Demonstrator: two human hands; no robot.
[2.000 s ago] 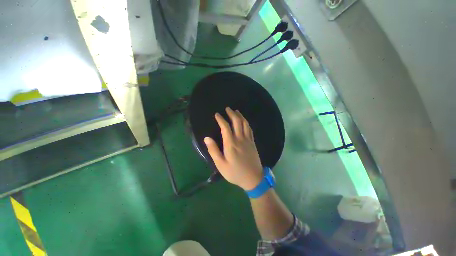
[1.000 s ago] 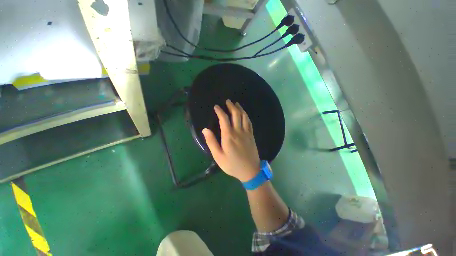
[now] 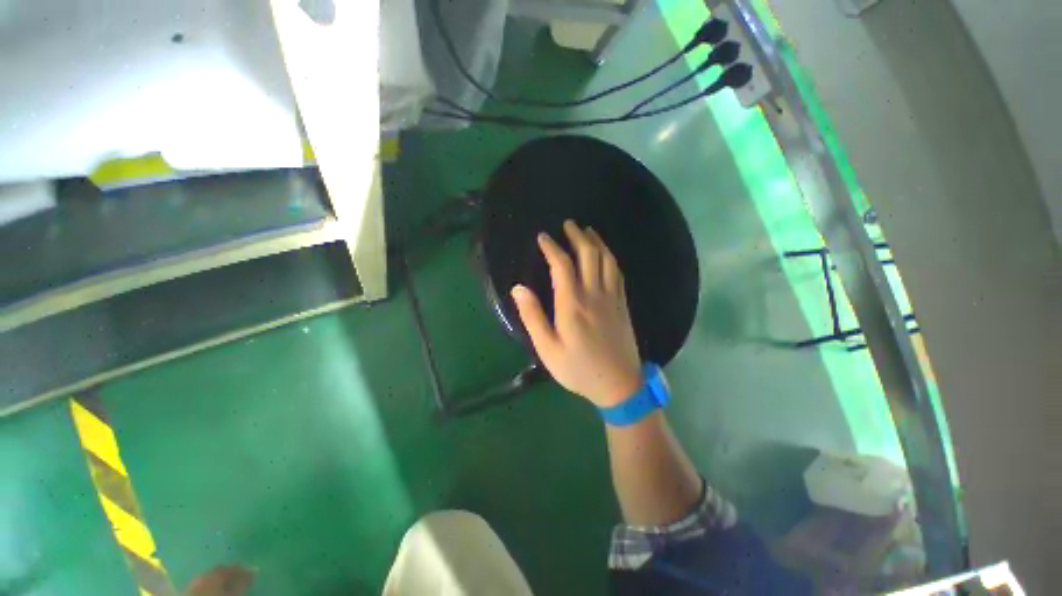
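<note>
A round stool with a black disc seat point(image 3: 635, 221) and thin dark metal legs stands on the green floor. My right hand point(image 3: 588, 314), with a blue band on the wrist, lies palm down on the seat with its fingers spread. It grips nothing. Part of the seat under the hand is hidden. A blurred skin-coloured shape, which looks like my left hand point(image 3: 221, 581), is cut off by the bottom edge at the left; its fingers cannot be made out.
A pale bench frame point(image 3: 363, 210) with a lower shelf stands at the left. Black cables point(image 3: 559, 120) run to plugs point(image 3: 731, 76) at the upper right. A grey curved surface point(image 3: 990, 291) fills the right. A white container point(image 3: 856, 481) is at the lower right. Yellow-and-black tape point(image 3: 117, 495) marks the floor.
The view has shifted, so stool, bench frame and cables sit further right. My right hand stays on the seat. The skin-coloured shape has appeared at the bottom left.
</note>
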